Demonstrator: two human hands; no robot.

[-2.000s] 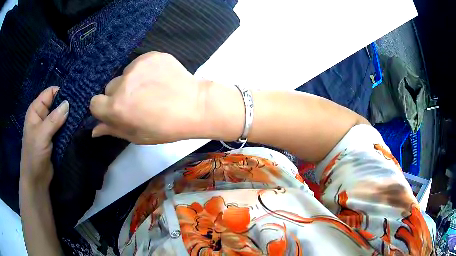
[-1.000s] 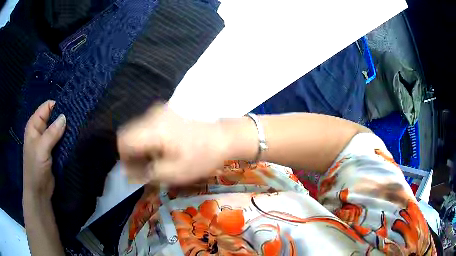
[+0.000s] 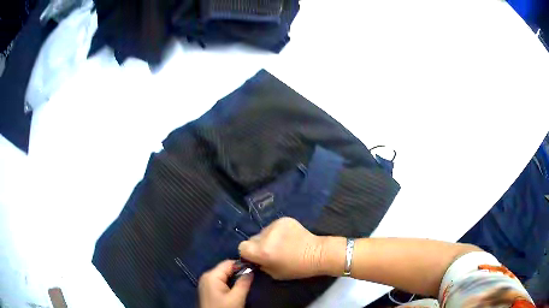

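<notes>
Dark pinstriped trousers [image 3: 180, 204] with a navy denim-like waist part lie spread on the white table. A buttonhole or tab with pale stitching [image 3: 262, 204] shows just above my hands. My left hand [image 3: 226, 285], cut off by the lower edge, pinches a bit of the navy cloth. My right hand [image 3: 283, 249] is a fist touching my left fingers. A small dark piece with a pale glint shows between the hands; I cannot tell whether it is the snips or cloth.
The white table [image 3: 433, 90] curves around the garment. More dark garments [image 3: 192, 27] lie at the far left side, with a pale plastic-like sheet [image 3: 63, 66] beside them. A black cord loop [image 3: 385, 153] lies at the trousers' right edge. Dark cloth [image 3: 517, 216] hangs at right.
The view has shifted to show the whole garment and more table. My right hand, before apart from my left and blurred, is now against it. Both hands are now at the waist part.
</notes>
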